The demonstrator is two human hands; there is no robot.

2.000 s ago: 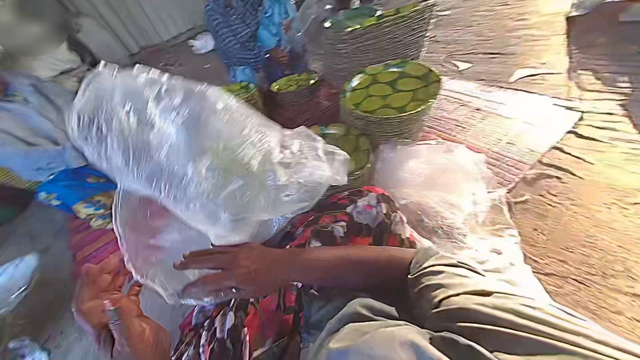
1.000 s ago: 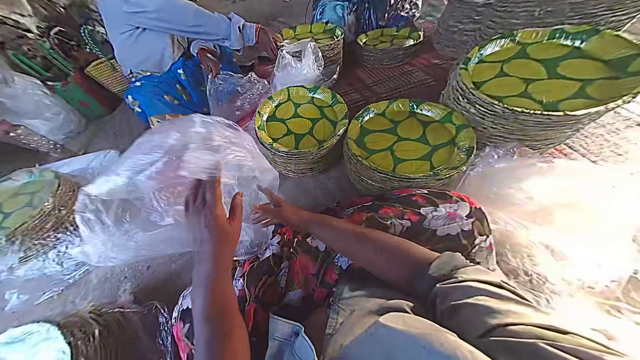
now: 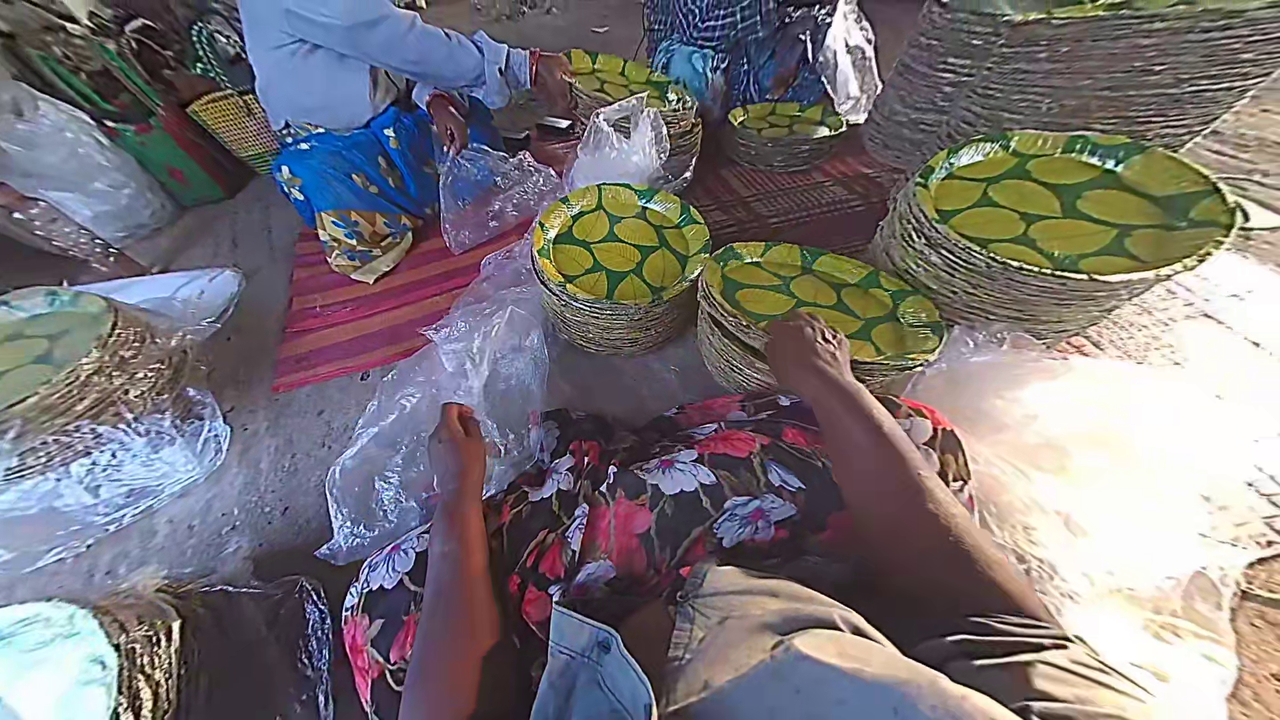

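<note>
My left hand [image 3: 458, 445] is closed on a clear plastic bag [image 3: 440, 400], which hangs and spreads beside the floral cloth [image 3: 650, 470] over my lap. My right hand [image 3: 808, 352] grips the near rim of a stack of green plates with a yellow leaf pattern [image 3: 830, 290]; the upper plates look slightly parted from those below at the left side. Just left of it stands a second round stack of leaf-pattern plates [image 3: 620, 260], touched by neither hand.
A larger plate stack [image 3: 1070, 220] stands at right, with clear plastic [image 3: 1100, 480] before it. Across from me a co-worker's hand [image 3: 550, 78] rests at another stack [image 3: 625, 80]. Wrapped stacks [image 3: 90, 360] lie at left. A striped red mat [image 3: 350, 310] covers part of the floor.
My right hand has gone from beside the plastic bag to the plate stack at the right. The bag, spread wide before both hands a second ago, now hangs gathered from my left hand.
</note>
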